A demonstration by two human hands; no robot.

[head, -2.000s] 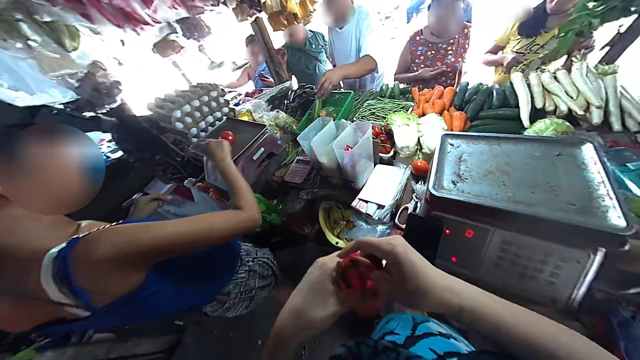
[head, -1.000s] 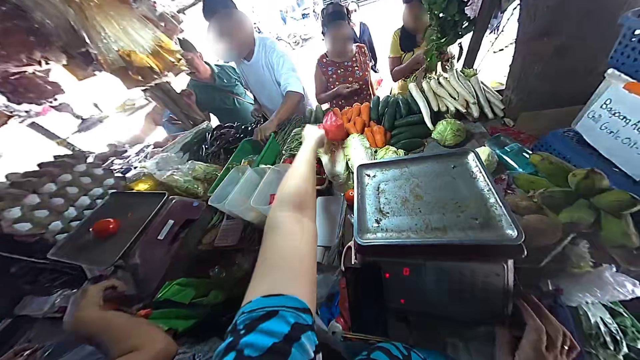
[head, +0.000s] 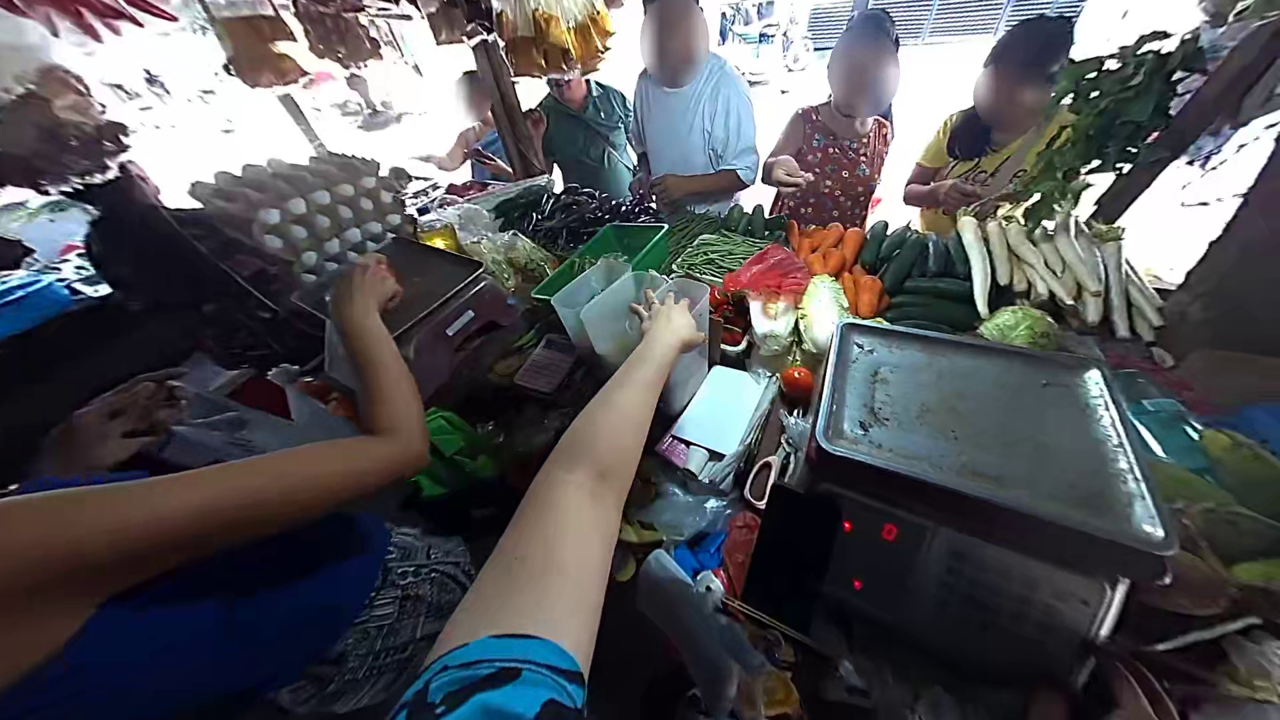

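Note:
My left hand [head: 668,322] reaches forward from the blue patterned sleeve, fingers spread over the mouths of the upright translucent plastic containers [head: 612,325]. Nothing shows in its fingers, though their tips partly overlap the container rims. To its right, a red plastic bag [head: 768,272] lies on the pale leafy cabbages [head: 822,312]. A digital scale with a worn metal tray [head: 985,430] stands at the right, its display lit red. A white box [head: 718,408] and scissors [head: 763,481] lie between the containers and this scale. My right hand is out of view.
At the left, a co-worker's hand [head: 368,288] is over another scale's dark tray [head: 425,275], beside stacked egg trays [head: 310,215]. Carrots [head: 826,250], cucumbers [head: 935,290], white radishes [head: 1060,255] and a green basket [head: 640,240] line the stall. Several people stand beyond.
My left hand has let go of the red bag it held out over the vegetables and moved left to the containers. My right hand has left view. The tomato on the left tray no longer shows.

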